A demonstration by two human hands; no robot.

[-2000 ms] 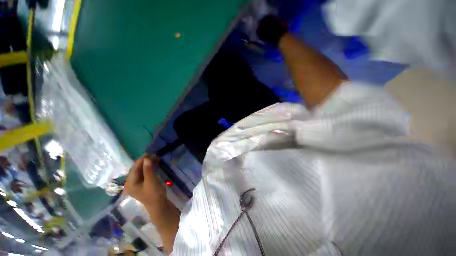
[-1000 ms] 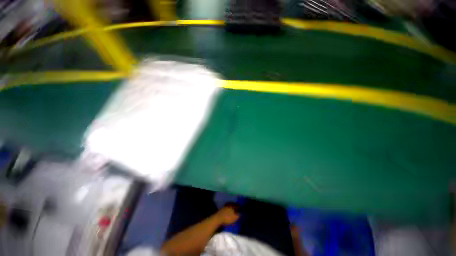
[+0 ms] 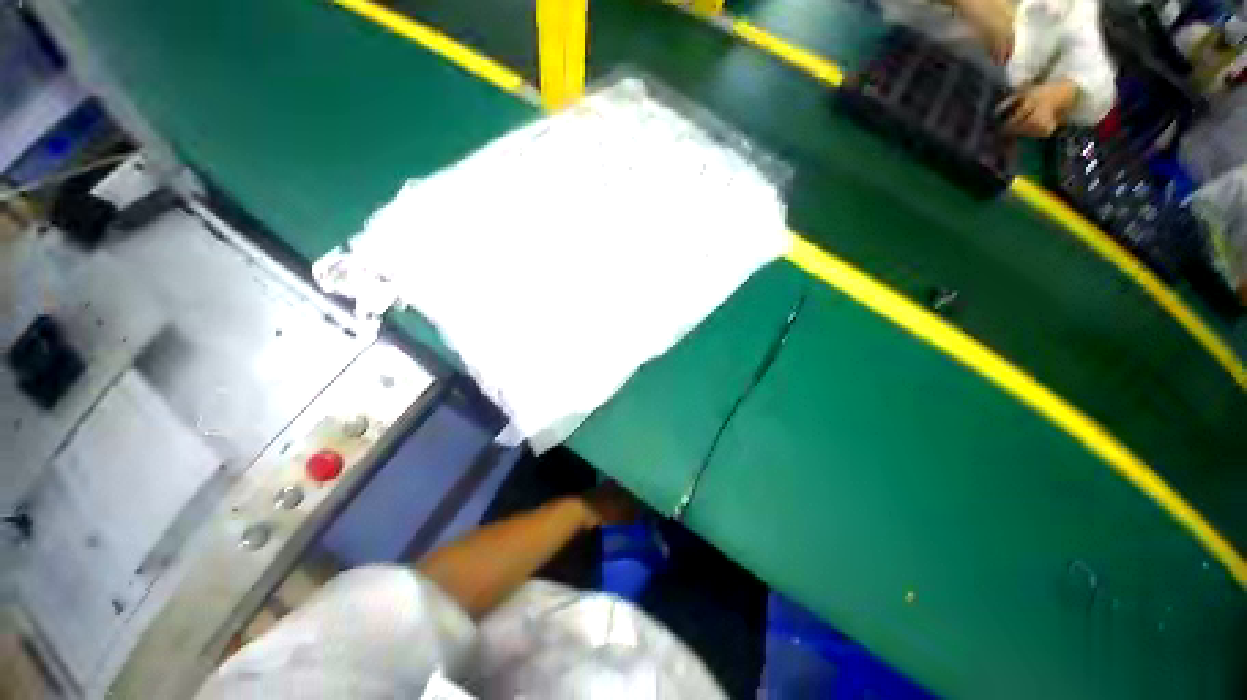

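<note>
My left hand point(image 3: 610, 503) is low in the centre, at the green surface's near edge. It is dark and blurred, its fingers are partly hidden, and nothing can be made out in it. My right hand is out of view. A large white cover sheet point(image 3: 588, 260) lies on the green surface point(image 3: 848, 451), with a clear edge showing at its far right, perhaps a tray. A thin dark line, perhaps a stick or cord point(image 3: 740, 401), lies to its right.
The white machine bed point(image 3: 205, 315) is at the left, with a red button point(image 3: 324, 465) and several grey buttons on its front edge. A black block point(image 3: 44, 362) is on the bed. Across the yellow stripe, another worker's hand point(image 3: 1042, 107) touches a black parts tray point(image 3: 930, 103).
The view has swung from my smock and lap to the green surface and machine. My left hand, earlier by the clear tray's corner, is now at the near edge. My right arm has left view.
</note>
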